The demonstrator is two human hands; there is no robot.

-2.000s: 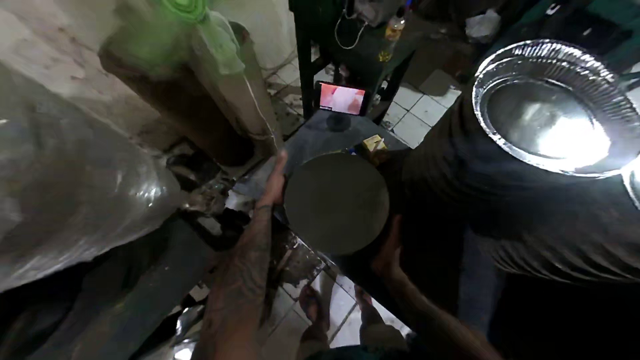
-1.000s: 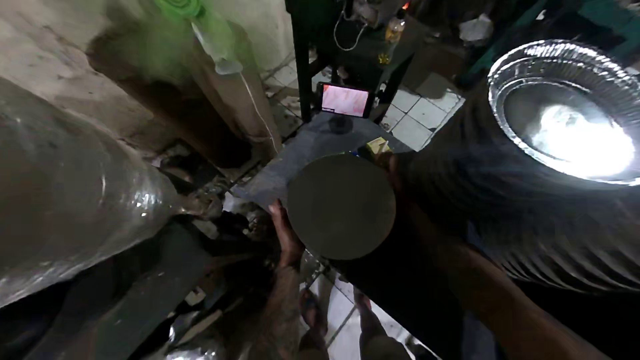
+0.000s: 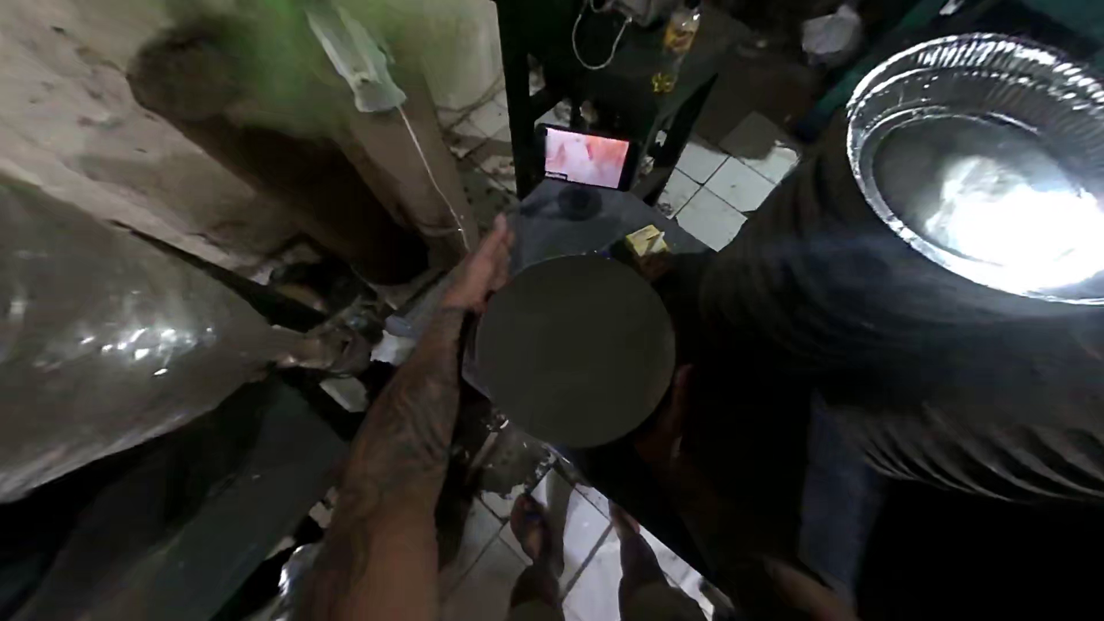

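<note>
A flat round grey disc lies level over the dark work surface in the middle of the view. Along its upper left edge is my left hand, fingers pointing up and away; whether it grips the disc is unclear. My right hand is in deep shadow at the disc's lower right edge, its fingers mostly hidden. Just beyond the disc lies a small yellow box. A phone with a lit screen stands at the far end of the surface.
Tall stacked foil trays rise at the right. A large clear plastic bag bulges at the left. Beyond stand a dark green table frame and a bottle. A cord hangs at the upper left; white floor tiles show below.
My left hand has moved from the disc's lower left side up to its upper left edge. My right hand has moved from the disc's upper right down to its lower right edge.
</note>
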